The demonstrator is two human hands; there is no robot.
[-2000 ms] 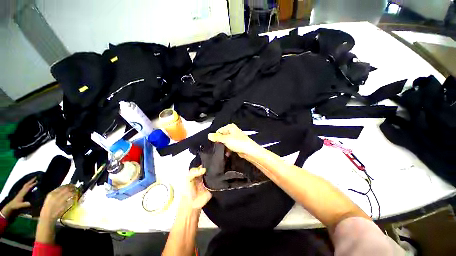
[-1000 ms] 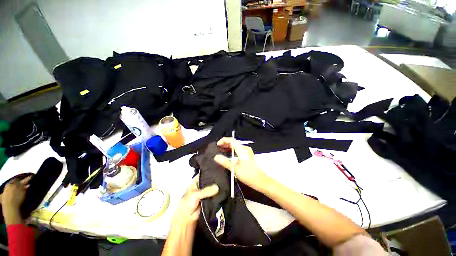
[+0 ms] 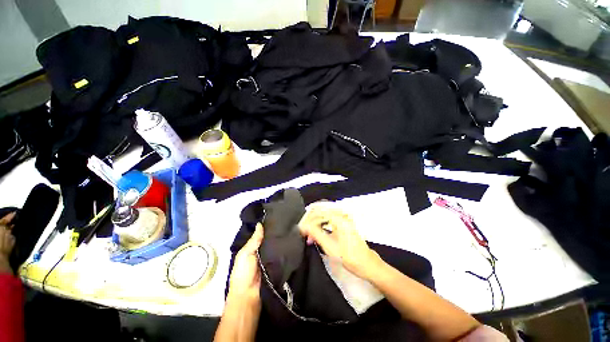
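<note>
A black fabric piece (image 3: pixel 286 244) with a pale line along its lower edge stands in front of me at the table's front edge. My left hand (image 3: pixel 245 270) holds its left side, thumb up along the edge. My right hand (image 3: pixel 340 240) is at its upper right side, fingers curled and slightly blurred; whether it grips the fabric or something small is unclear. A whitish patch (image 3: pixel 354 284) shows below my right hand, between dark fabric parts.
A blue tray (image 3: pixel 178 212) holds a squat bottle and red container. An orange jar (image 3: pixel 219 155), blue cup (image 3: pixel 196 175), white spray can (image 3: pixel 159 137) and tape roll (image 3: pixel 210 266) stand nearby. Red and black snips (image 3: pixel 476 234) lie right. Black bags (image 3: pixel 394 113) fill the back. Another person's red sleeve (image 3: pixel 11 310) is at left.
The pale stick seen by my right hand one second ago no longer shows. The fabric piece has turned, and a whitish patch now shows at its right. The other person's hand is mostly out of view.
</note>
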